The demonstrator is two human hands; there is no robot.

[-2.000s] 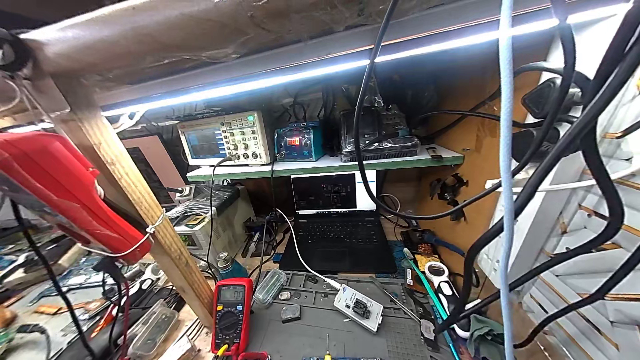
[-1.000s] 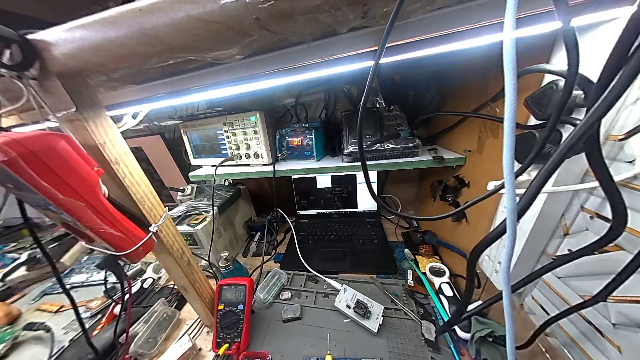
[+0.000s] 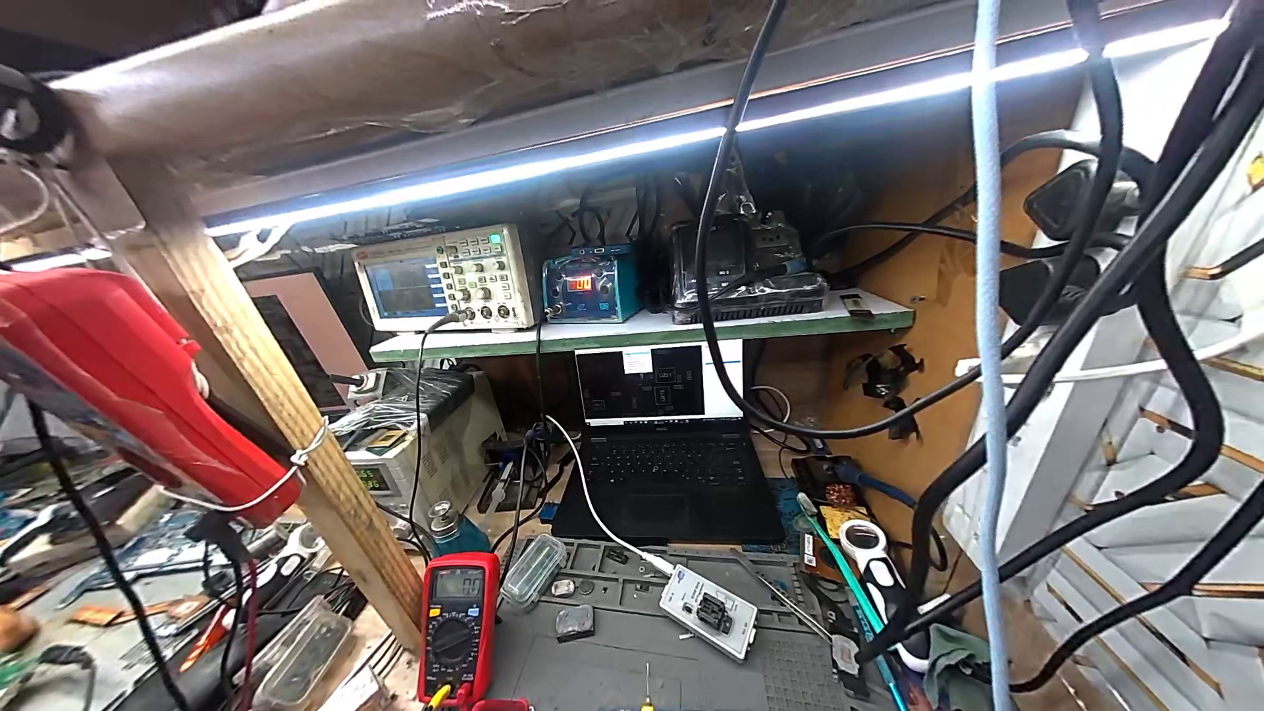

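Neither of my hands shows in the head view. A red digital multimeter [image 3: 458,627] lies face up on the left of a grey repair mat [image 3: 583,676], with a yellow-ended lead at its lower edge. Right of the mat's middle lies a white chip programmer [image 3: 709,612] with a black socket, joined by a white cable to the side of an open black laptop [image 3: 662,484]. Between multimeter and programmer are a clear plastic case [image 3: 533,571] and a small grey block [image 3: 575,622]. A thin tool tip with a yellow part [image 3: 648,691] shows at the bottom edge.
An oscilloscope [image 3: 444,279] and a teal soldering station [image 3: 591,286] stand on a green-edged shelf [image 3: 632,341]. A slanted wooden post [image 3: 286,425] carries a red clamp meter or similar device [image 3: 128,385]. Thick black cables [image 3: 1047,553] and a pale blue cord [image 3: 987,296] hang at the right.
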